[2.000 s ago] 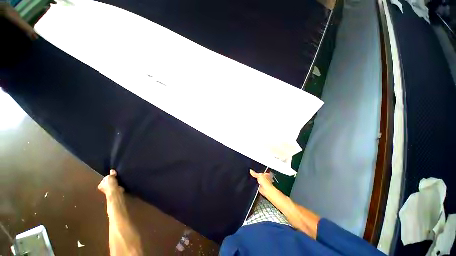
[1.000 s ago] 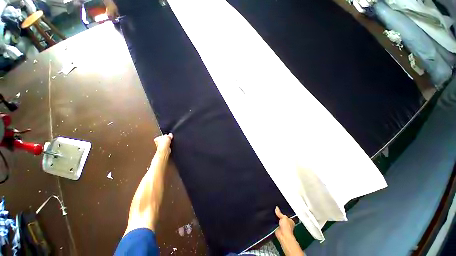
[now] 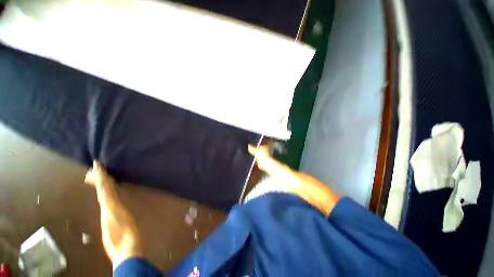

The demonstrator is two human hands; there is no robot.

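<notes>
Dark navy fabric (image 3: 168, 146) lies across the brown table, with its thin pale end edge near my body. A large white sheet (image 3: 162, 59) lies on top of it and reaches past that end edge. My left hand (image 3: 95, 176) grips the fabric's near long edge, and creases run up from the fingers. My right hand (image 3: 261, 156) is at the pale end edge beside the sheet's corner, its fingers pinching the fabric there. The frame is slightly blurred.
The brown table (image 3: 157, 232) has small scraps and a pale square base plate (image 3: 42, 257) at lower left. A green floor strip (image 3: 311, 103) lies right of the fabric. Beyond it stands another table with pale blue-grey covering (image 3: 346, 108), dark patterned cloth (image 3: 433, 70) and white pieces (image 3: 439, 159).
The view swung left, then back right. Both hands remain at the same edges of the navy fabric. The other person's hand seen at the far left before is out of view.
</notes>
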